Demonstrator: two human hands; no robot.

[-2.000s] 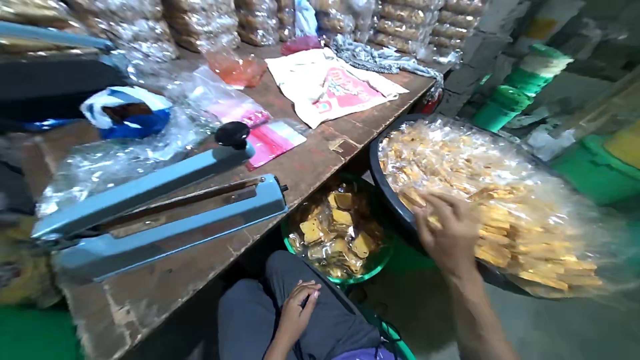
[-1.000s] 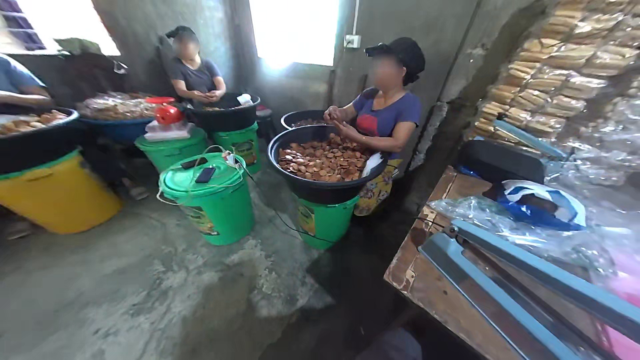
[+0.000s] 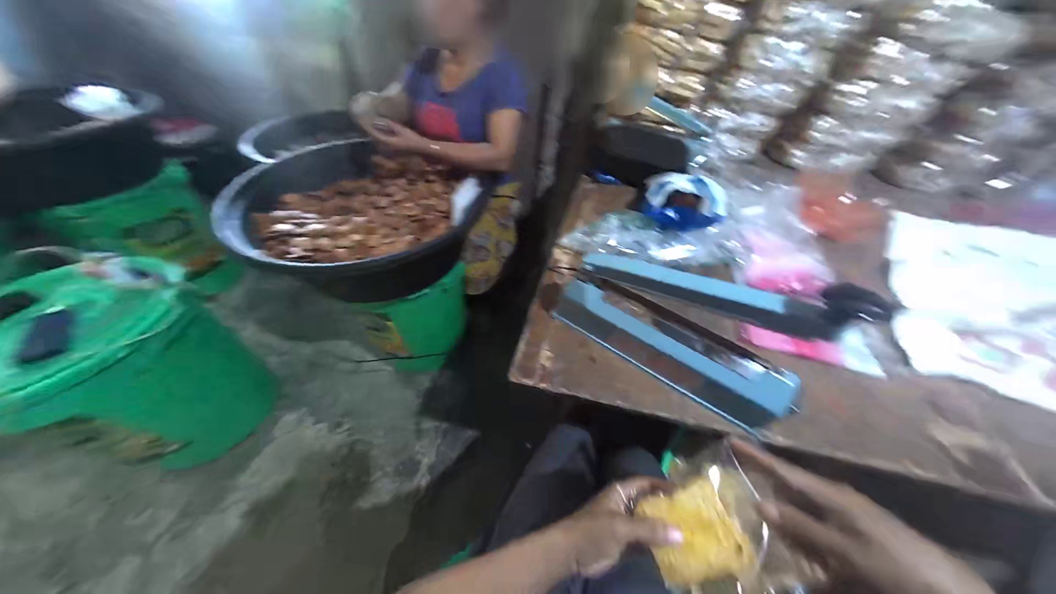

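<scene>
A clear plastic bag with yellow food pieces is held over my lap, below the table edge. My left hand grips its left side, thumb across the front. At its right side is my right hand, fingers against the loose plastic; blur hides how firmly they close. Beyond the bag, a blue impulse sealer lies on the wooden table, its upper arm raised apart from the base.
Plastic bags, a tape roll and a white printed sheet lie on the table. Leftward, a person works at a black basin of brown pieces. A lidded green bucket stands nearer.
Both my hands are now at a bag of yellow pieces; two seconds ago my right hand was over the basin of packets and my left rested on my lap. The view has swung widely.
</scene>
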